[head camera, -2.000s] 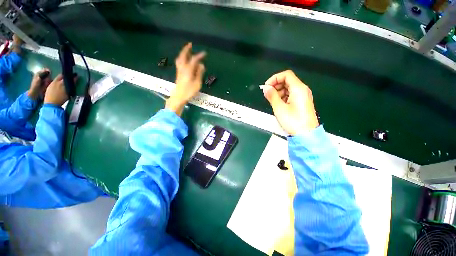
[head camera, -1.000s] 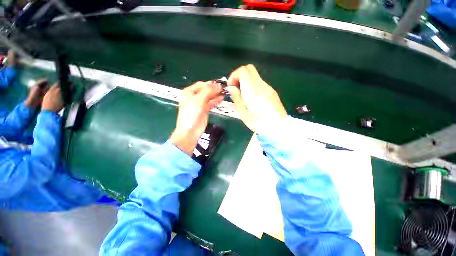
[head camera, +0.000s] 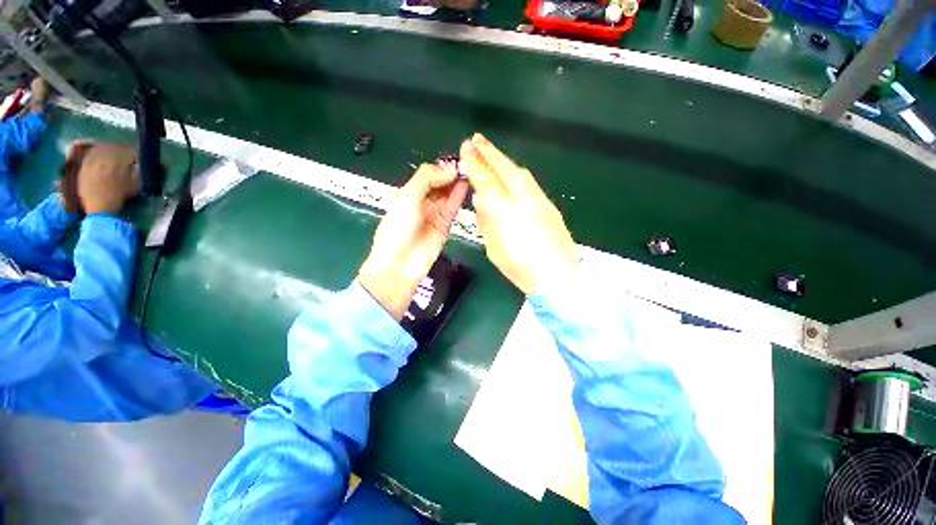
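Observation:
My left hand (head camera: 407, 238) and my right hand (head camera: 516, 218) meet above the white rail at the centre. My left fingertips hold a small dark electronic module (head camera: 449, 164), partly hidden by the fingers. My right fingertips touch its right side; a pale bit shows between the hands, too small to make out. Other dark modules lie on the green conveyor: one at the left (head camera: 362, 143), one right of my right hand (head camera: 662, 246) and one farther right (head camera: 789, 284).
A smartphone (head camera: 447, 298) lies by my left wrist. Paper sheets (head camera: 513, 405) lie under my right forearm. A solder spool (head camera: 884, 402) and fume fan (head camera: 872, 490) stand far right. Another person's hands (head camera: 103, 176) are at the left. A red tray (head camera: 581, 23) and tape roll (head camera: 742, 23) are across the conveyor.
My left hand has taken a module from the conveyor. My right hand has come left to meet it. Over the last second the hands stay together.

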